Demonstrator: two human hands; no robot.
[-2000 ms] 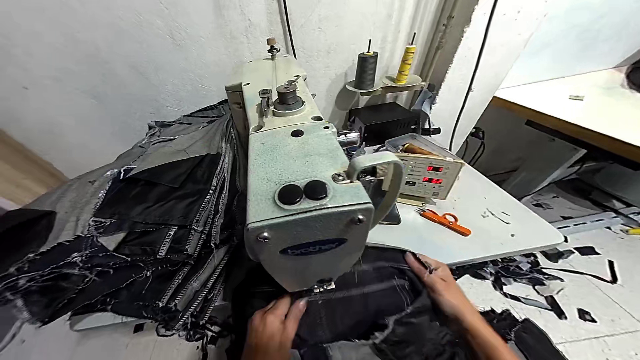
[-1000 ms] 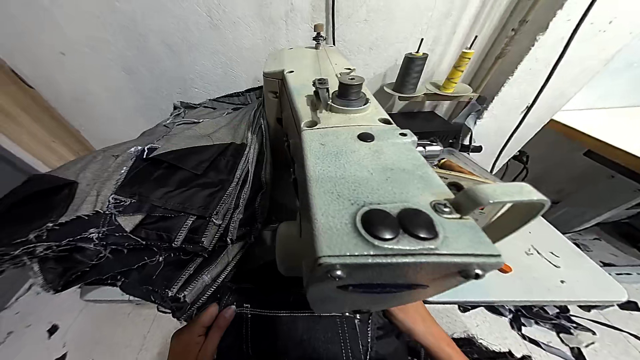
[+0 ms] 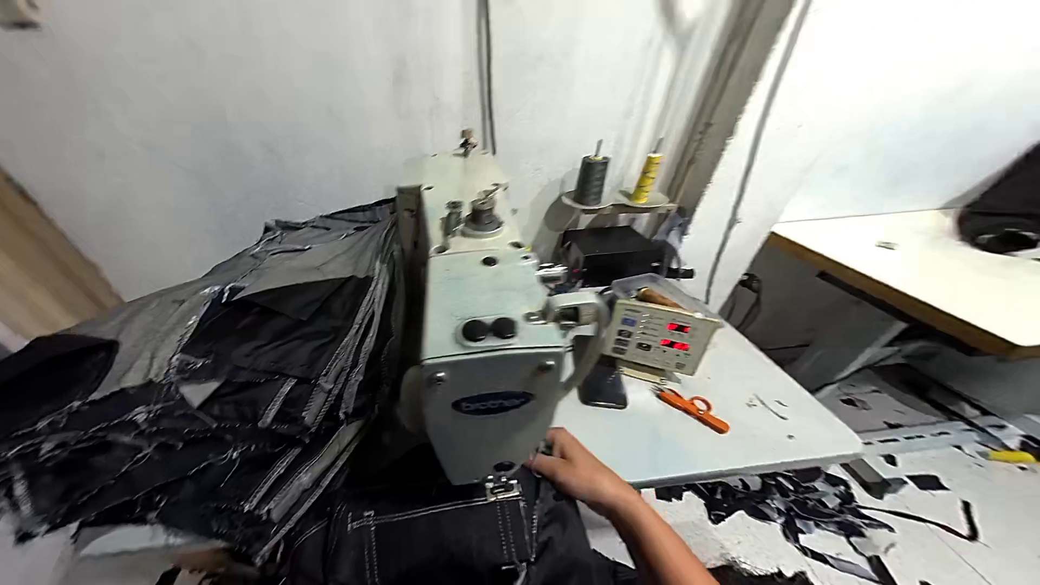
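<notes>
A Brother industrial sewing machine [image 3: 491, 390] stands at the centre, its presser foot [image 3: 502, 487] over a dark denim piece [image 3: 439, 536] with pale double stitching. Close to the right of the foot, my right hand [image 3: 573, 471] has its fingers bent at the cloth's edge by the machine head; whether they grip it is hidden. At the bottom left, my left hand [image 3: 203, 561] shows only as a blurred patch beside the dark cloth, mostly hidden. A large heap of dark and grey denim pieces [image 3: 276, 325] lies left of the machine.
Orange thread snips [image 3: 692, 409] and a dark phone-like object [image 3: 603, 383] lie on the white machine table [image 3: 780, 439], near a control panel [image 3: 662, 337]. Grey [image 3: 591, 180] and yellow [image 3: 647, 179] thread spools stand behind. Fabric scraps [image 3: 796, 512] litter the floor; another table [image 3: 918, 276] stands right.
My left hand has moved from the cloth's left edge down to the bottom left. My right hand is now up beside the machine head. The view has shifted strongly.
</notes>
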